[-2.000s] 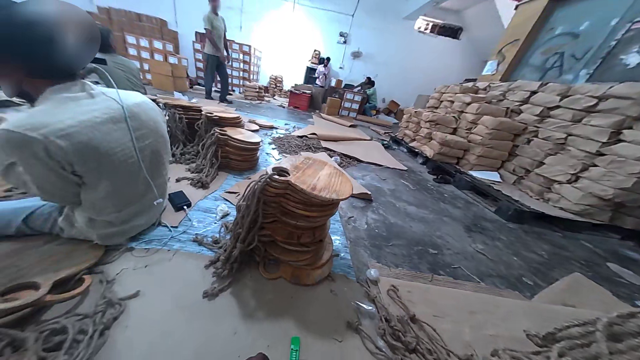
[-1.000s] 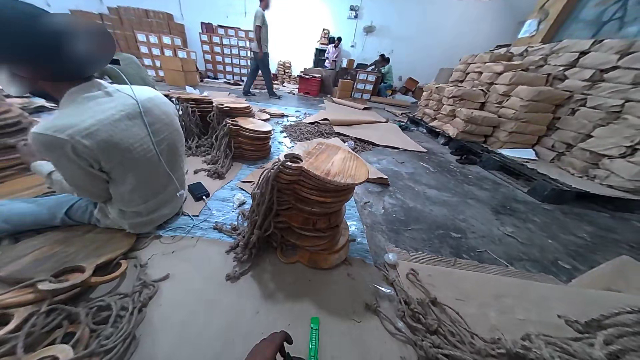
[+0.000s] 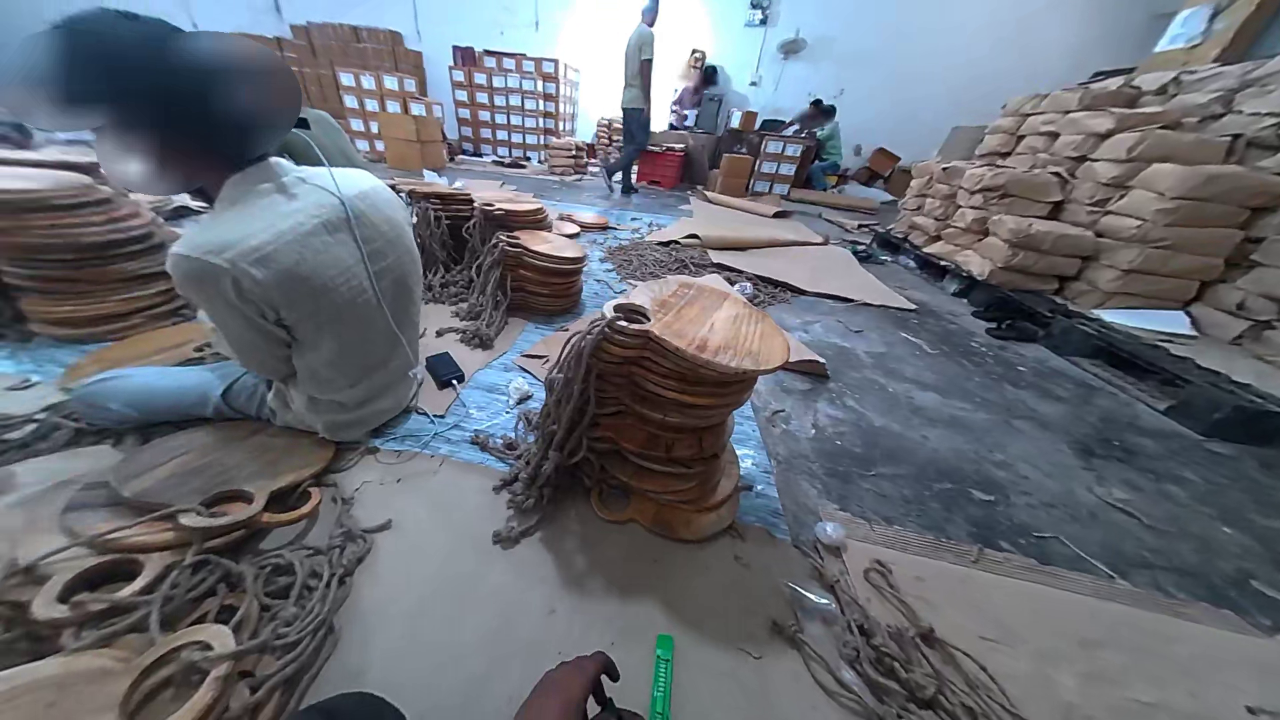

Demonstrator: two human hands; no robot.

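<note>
At the bottom edge, my left hand (image 3: pixel 572 688) shows partly, its fingers curled over the brown paper sheet (image 3: pixel 440 570); whether it holds something cannot be told. Just right of it lies a green plastic tool (image 3: pixel 662 678), which looks like a utility knife. Beyond it rises a leaning stack of round wooden boards with ring handles (image 3: pixel 690 400), with knotted ropes (image 3: pixel 560 430) hanging down its left side. More wooden boards (image 3: pixel 225 465) and tangled rope (image 3: pixel 290 580) lie at the left. My right hand is out of view.
A seated person (image 3: pixel 300 290) is close on the left, beside a black device with a cable (image 3: pixel 444 370). Loose rope (image 3: pixel 900 640) lies on cardboard (image 3: pixel 1080 620) at the right. Further back are board stacks (image 3: pixel 545 270), paper-wrapped bundles (image 3: pixel 1130 190) on a dark pallet, cartons and several people.
My left hand has come into view at the bottom edge since two seconds ago. The standing person at the back has moved right. The view has turned somewhat left.
</note>
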